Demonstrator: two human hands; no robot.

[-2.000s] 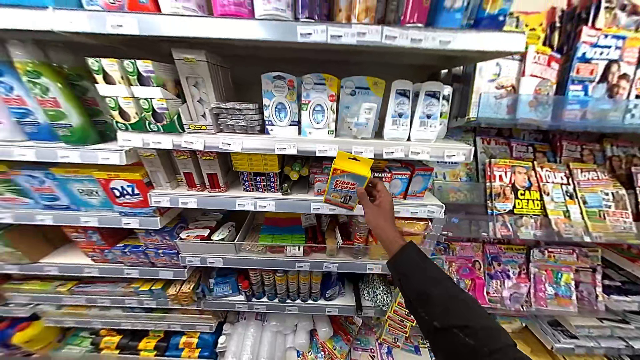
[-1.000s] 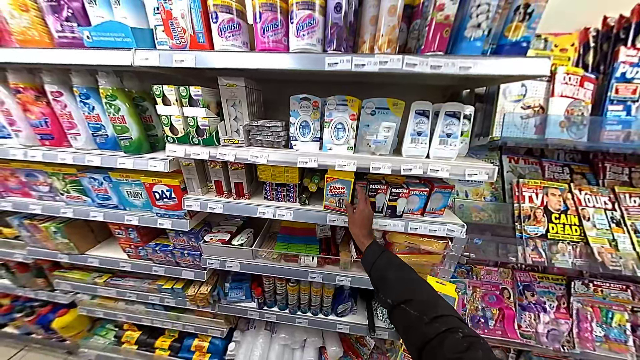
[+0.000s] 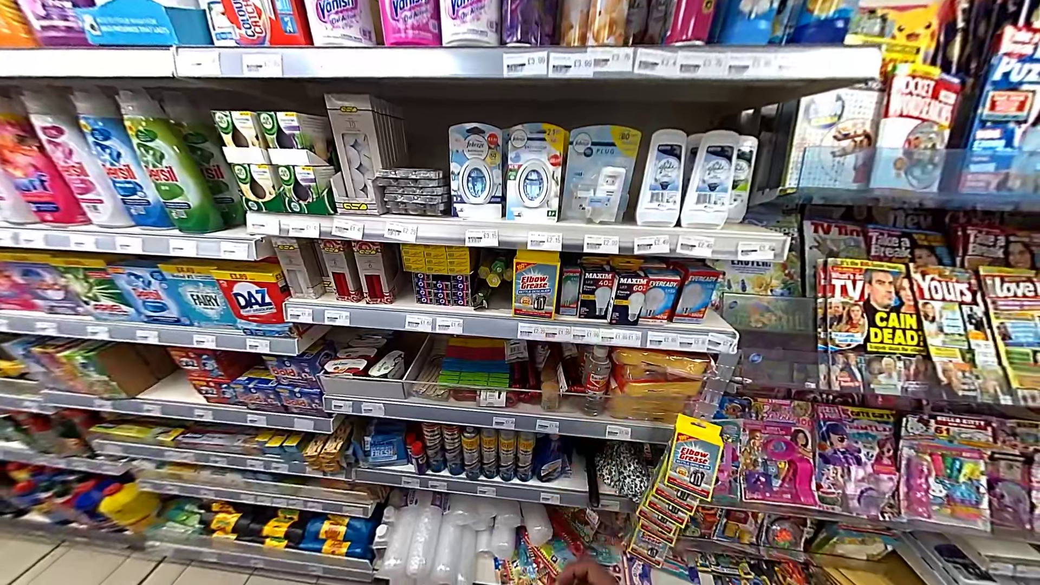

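Note:
Only a small part of a hand, probably my right hand (image 3: 587, 572), shows at the bottom edge, so its fingers and anything in them are hidden. My left hand is out of view. A yellow and red Elbow Grease box (image 3: 535, 284) stands upright on the middle shelf, left of the light bulb boxes (image 3: 642, 294) and right of small dark battery-like packs (image 3: 443, 286). More yellow Elbow Grease packs (image 3: 693, 457) hang in a slanting, overlapping row at the shelf's lower right, above and to the right of the visible hand.
Air fresheners (image 3: 533, 172) stand on the shelf above. Below are coloured cloths or sponges (image 3: 474, 366) and a row of spray cans (image 3: 489, 452). Magazines (image 3: 873, 317) fill the rack at right; detergent bottles (image 3: 166, 162) are at left. Shelf edges (image 3: 520, 325) jut forward.
Two seconds ago my right hand held the yellow box in front of the shelf; one second ago it was at the box on the shelf. Now the box stands there, released, and the arm has withdrawn.

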